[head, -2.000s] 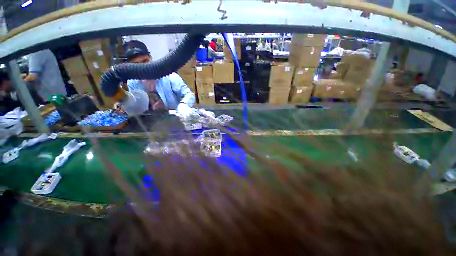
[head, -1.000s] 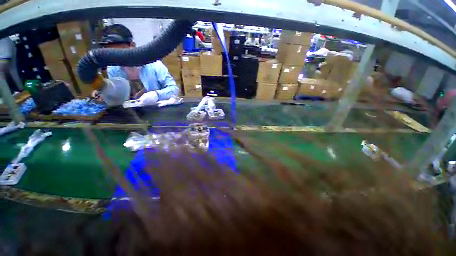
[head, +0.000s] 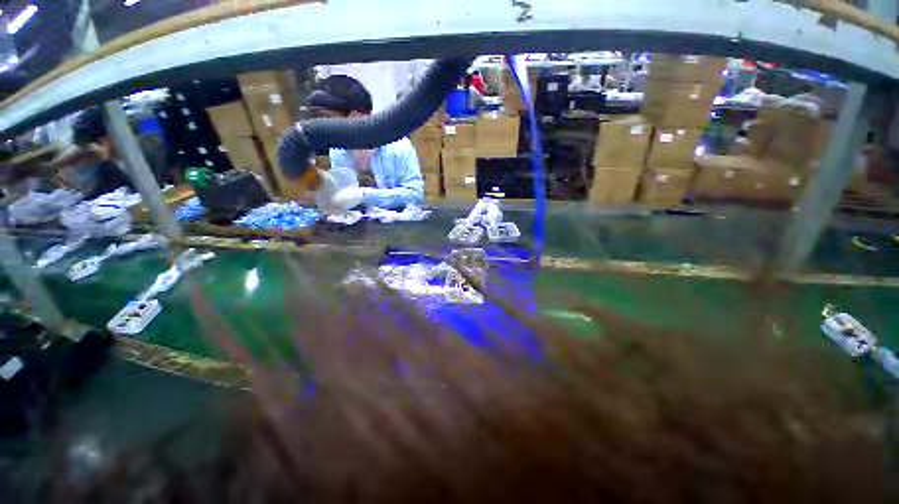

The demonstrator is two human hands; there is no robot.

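The blue mat (head: pixel 508 325) lies across the green belt, partly covered by blurred brown hair. White socket housings with a shiny wrapped cord bundle (head: pixel 409 277) lie on its far part; one housing (head: pixel 463 289) shows small brass and dark bits. Their outlines are blurred, and I cannot tell how many pieces there are. My left hand and my right hand are not visible; hair hides the whole lower middle of the picture.
Housings with cords lie on the green belt (head: pixel 631 290) at left (head: pixel 135 316) and right (head: pixel 849 334). Two more stand on the opposite bench (head: pixel 484 228). A person in light blue (head: pixel 394 172) works there behind a black hose (head: pixel 365 128), beside blue parts (head: pixel 279 217). A blue strap (head: pixel 538 167) hangs down.
The view has swung left, so the scene sits further right. On the mat, a housing now lies slanted at the right end of the wrapped bundle. The opposite person still handles white pieces.
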